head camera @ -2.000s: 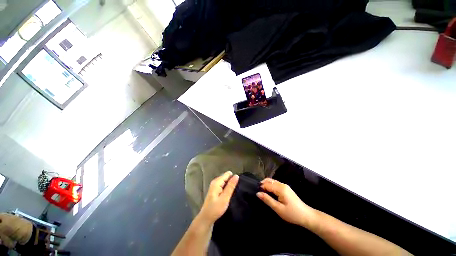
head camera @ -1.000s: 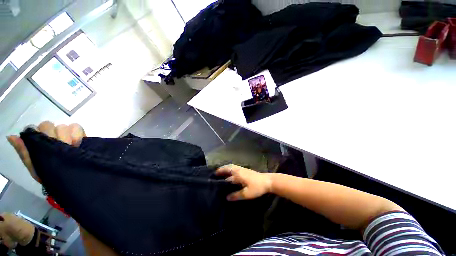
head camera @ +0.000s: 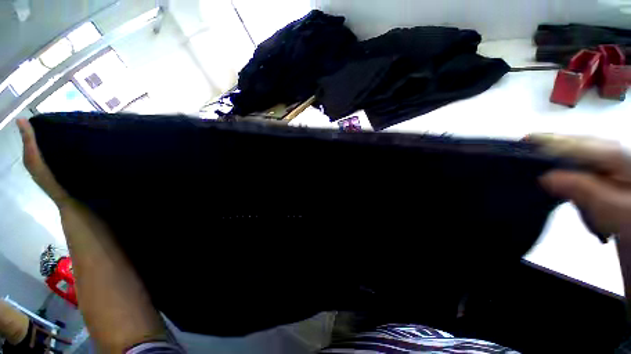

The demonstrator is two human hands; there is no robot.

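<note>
A large black garment (head camera: 311,207) is stretched wide in front of me, its long top edge nearly straight across the view. A faint pale dotted line runs on its middle. My left hand (head camera: 36,159) grips the garment's upper left corner, with mostly the thumb side showing. My right hand (head camera: 588,173) pinches the upper right end and is blurred. The garment hides my lap and most of the phone (head camera: 351,124), whose top shows just above the cloth edge.
A white table (head camera: 533,104) extends behind and right of the garment. Black garments (head camera: 408,69) lie piled at its back. Red holders (head camera: 576,77) stand at the far right, near folded dark cloth (head camera: 588,41). A red crate or stool (head camera: 63,278) is on the floor at lower left.
The garment has gone from bunched in my lap to raised and spread wide. My right hand has moved far to the right with its edge; my left hand stays at the far left.
</note>
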